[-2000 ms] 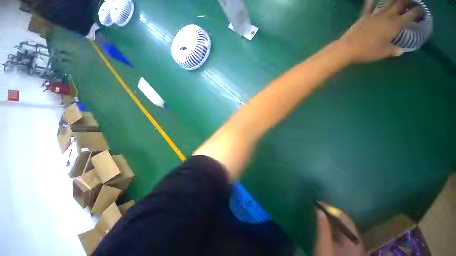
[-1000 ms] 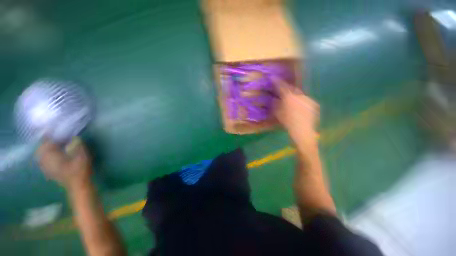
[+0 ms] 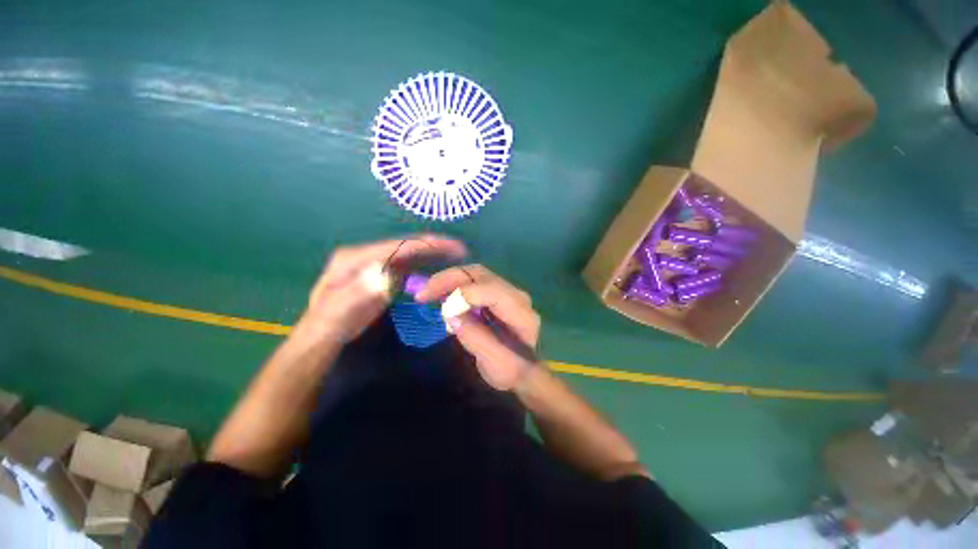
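A white round slotted fan housing (image 3: 442, 148) lies on the green surface in front of me, with a solid white centre. Below it, my hands are close together near my body. A purple battery cell (image 3: 415, 285) shows between them, with thin dark wires curving above. My right hand (image 3: 488, 322) holds the cell with pale caps on its fingertips, and a dark slim tool lies along its palm. My left hand (image 3: 370, 287) is at the cell's other side, a pale cap on its thumb; its fingertips are blurred, so its grip is unclear.
An open cardboard carton (image 3: 740, 306) with several purple cells inside stands at the right, its flap raised. A yellow line (image 3: 665, 379) runs along the near side. More cardboard boxes (image 3: 113, 461) are at the lower left and lower right. A white strip lies at the far left.
My left hand has let go of the fan housing, which now lies on the surface. My right hand has left the carton and come to the middle with a purple cell.
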